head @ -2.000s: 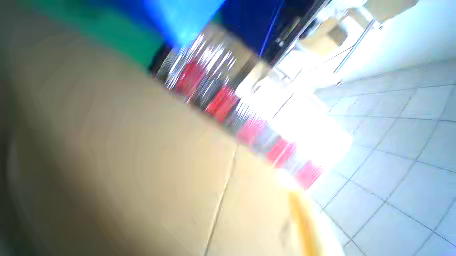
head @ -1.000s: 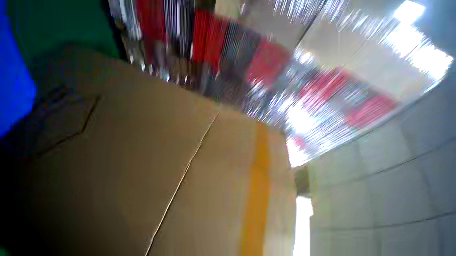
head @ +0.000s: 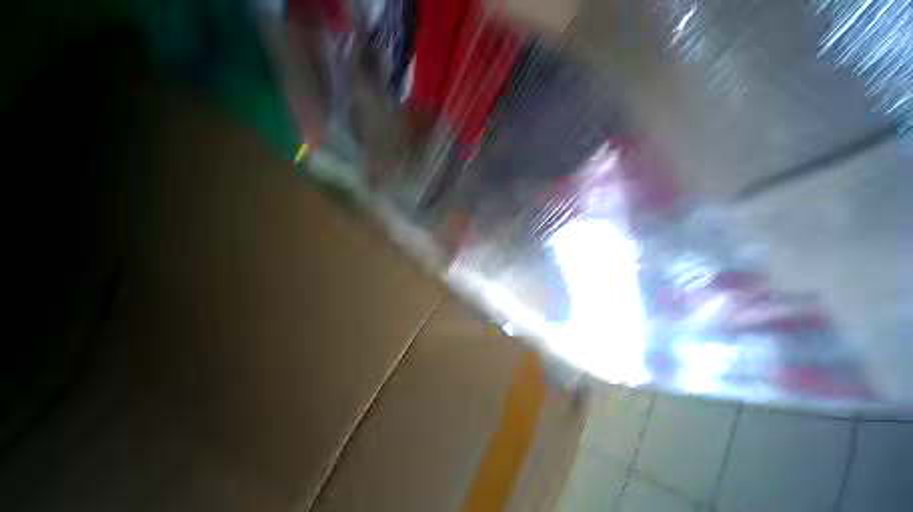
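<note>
Neither of my hands is in the picture. Nearest in front is a large brown cardboard carton (head: 290, 340), blurred, with a thin dark seam running slantwise and a strip of yellow-orange tape (head: 509, 430) near its right end. Stretch-wrapped goods (head: 571, 130) with red, grey and whitish contents lie along the carton's upper edge. The film is shiny and streaky, with a bright glare in the middle. The far left is too dark to make out.
Pale tiled floor (head: 721, 455) shows at the lower right, below the wrapped goods. A green surface (head: 235, 85) shows at the upper left, behind the carton's edge. The view is strongly tilted.
The view has shifted closer to the wrapped goods, which now fill more of the upper right. The blue thing at the left has left the picture, and less floor shows.
</note>
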